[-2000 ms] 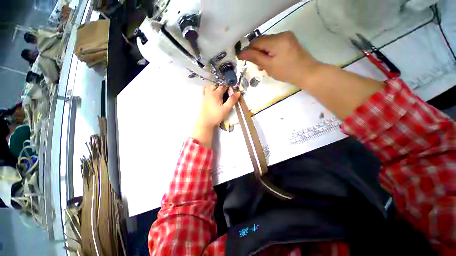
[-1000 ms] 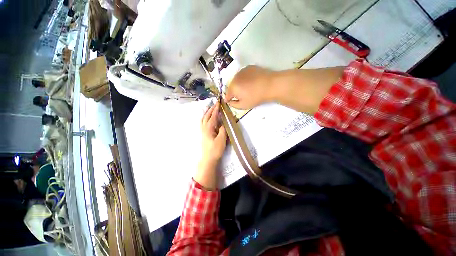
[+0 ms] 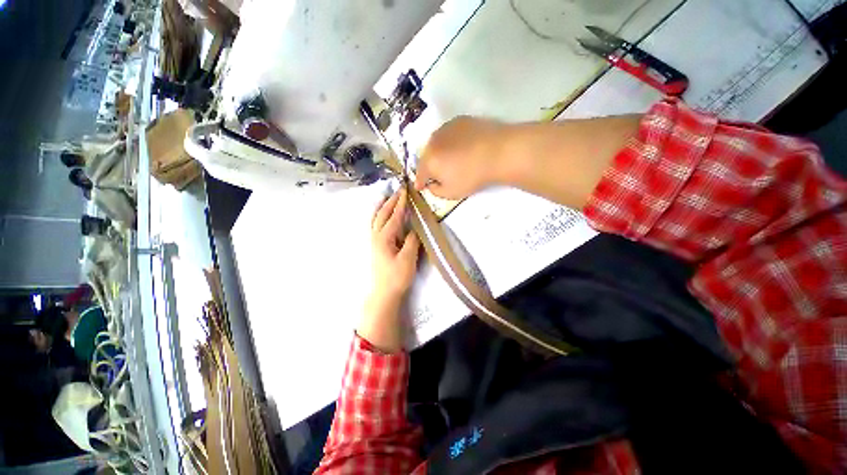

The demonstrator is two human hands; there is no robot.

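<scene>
A narrow brown strap (image 3: 449, 266) with a pale line along it runs from the needle area (image 3: 406, 176) of the white sewing machine (image 3: 320, 70) down over the table edge onto the dark apron (image 3: 548, 408). My left hand (image 3: 395, 255) lies along the strap's left side, fingertips close below the needle and thumb near the strap; whether it grips is unclear. My right hand (image 3: 455, 160) is curled with its fingertips on the strap's right edge, just beside the needle. The fingertip contact is small and partly hidden.
Red-handled thread snips (image 3: 645, 72) lie right of the machine on the machine bed (image 3: 557, 51). A bundle of strips (image 3: 228, 399) hangs left of the white tabletop (image 3: 302, 306). Brown stacked pieces (image 3: 174, 148) and pale fabric goods (image 3: 111, 186) are farther left, with people beyond.
My right hand has come down from the machine's front to the strap beside the needle. My left hand sits slightly lower. The view has shifted, and the strap's tail now reaches farther right across the lap.
</scene>
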